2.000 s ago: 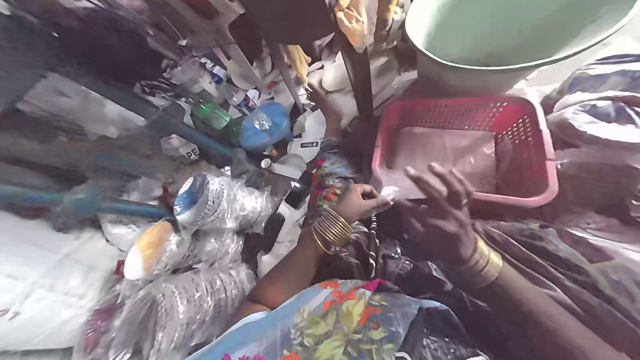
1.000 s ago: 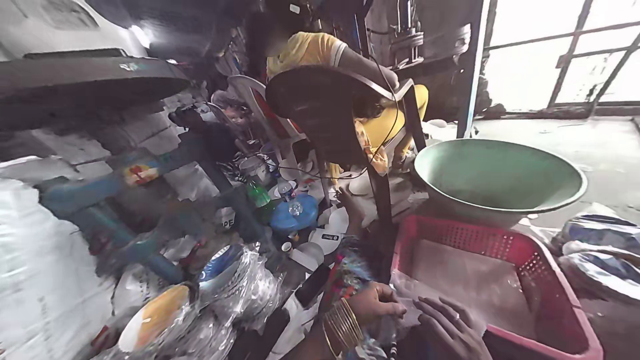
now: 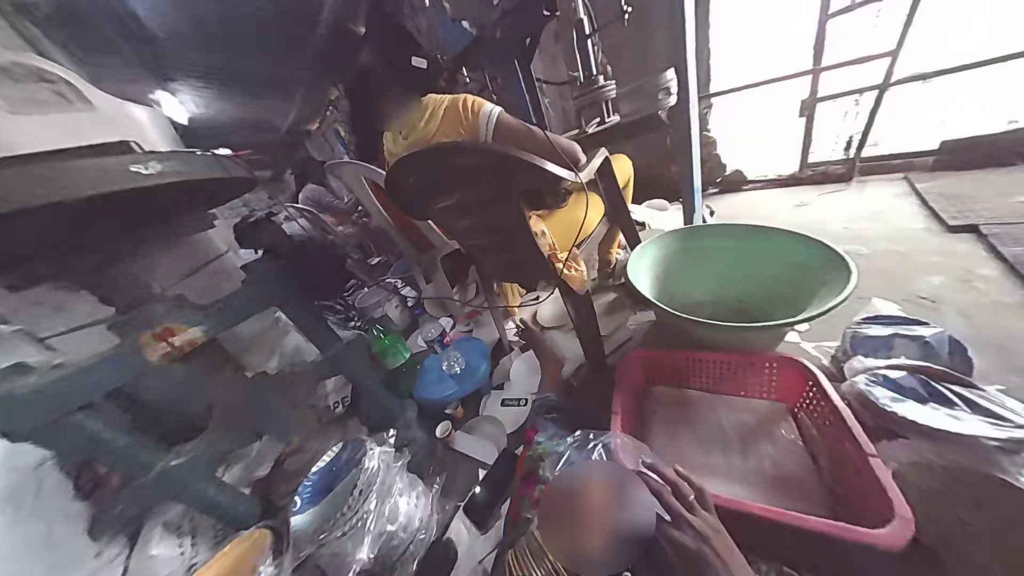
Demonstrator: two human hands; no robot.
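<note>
A round blurred patch covers most of my left hand at the bottom centre; gold bangles (image 3: 532, 558) show at its wrist. Clear plastic film (image 3: 602, 448) bunches up just above the patch. My right hand (image 3: 690, 516), with a ring on one finger, lies against the film's right edge, fingers extended; its grip is unclear. Beyond it stands a red plastic basket (image 3: 868, 472) with perforated walls and a flat, translucent sheet or packet (image 3: 728, 448) inside. Plastic-wrapped stacks of round items (image 3: 376, 504) lie left of my hands.
A green basin (image 3: 740, 276) stands behind the basket, wrapped blue-and-white packs (image 3: 928, 384) to its right. Ahead, a person in yellow (image 3: 452, 120) sits on a dark chair (image 3: 480, 216). A blue lidded container (image 3: 452, 372), green bottle (image 3: 390, 346) and blue metal frame (image 3: 160, 464) are at left.
The view has tilted up strongly since the oldest frame. One second ago my left fingers pinched the clear film beside my right hand; now the patch hides them.
</note>
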